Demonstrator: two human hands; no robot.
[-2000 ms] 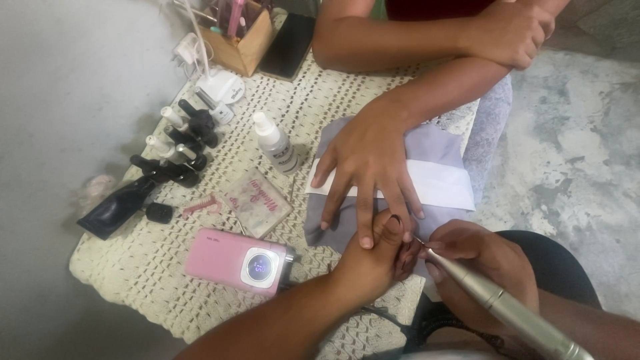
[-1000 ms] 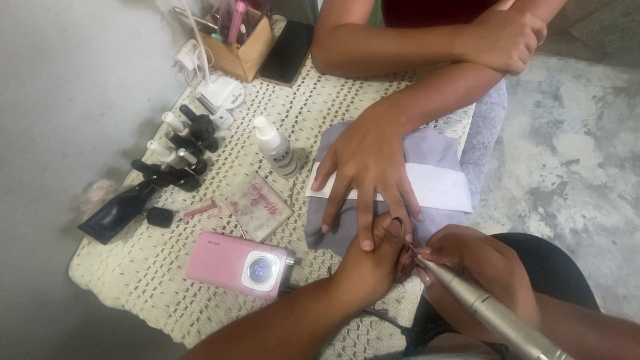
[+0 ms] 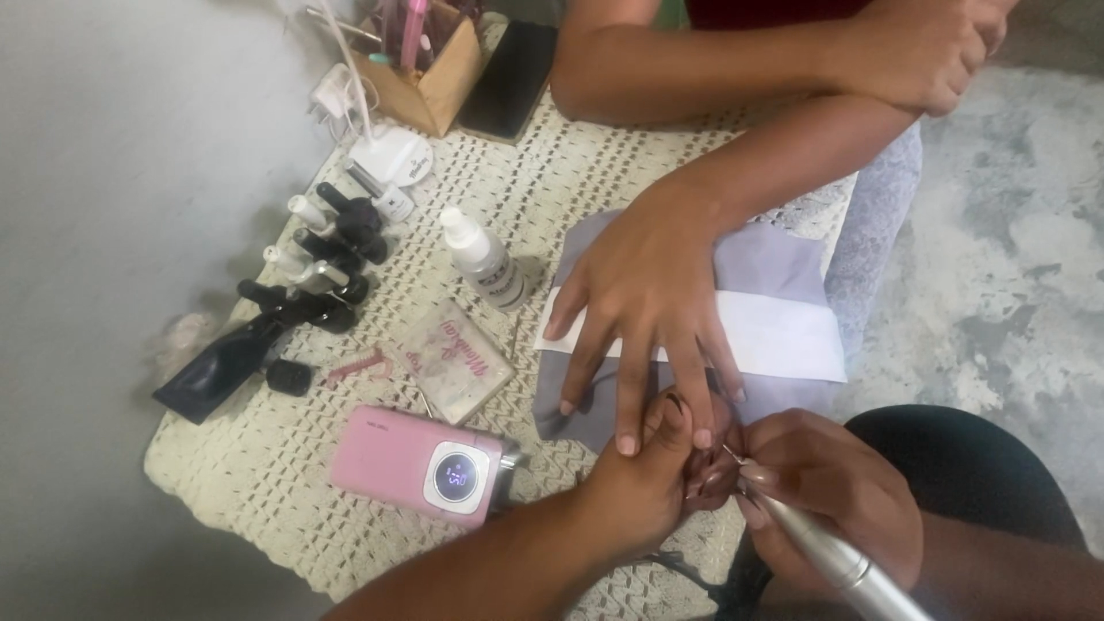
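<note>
My left hand (image 3: 651,483) holds a finger of the other person's hand (image 3: 655,293), its thumb lying over the fingertips. That hand rests palm down on a grey cloth (image 3: 768,259) with a white strip (image 3: 776,332) across it. My right hand (image 3: 828,492) grips a silver electric nail drill handpiece (image 3: 828,543) like a pen, and its thin bit is at the edge of the held fingertip. Whether the bit touches the nail cannot be told. Left of my hands lies the drill's pink control unit (image 3: 388,461) with a lit display.
A white pump bottle (image 3: 487,263), a square packet (image 3: 453,362), nail polish bottles (image 3: 345,224) and a black tube (image 3: 220,366) stand or lie on the crocheted tablecloth (image 3: 250,492). Farther back are a lamp base (image 3: 392,155), a wooden box (image 3: 431,82) and a black phone (image 3: 509,78).
</note>
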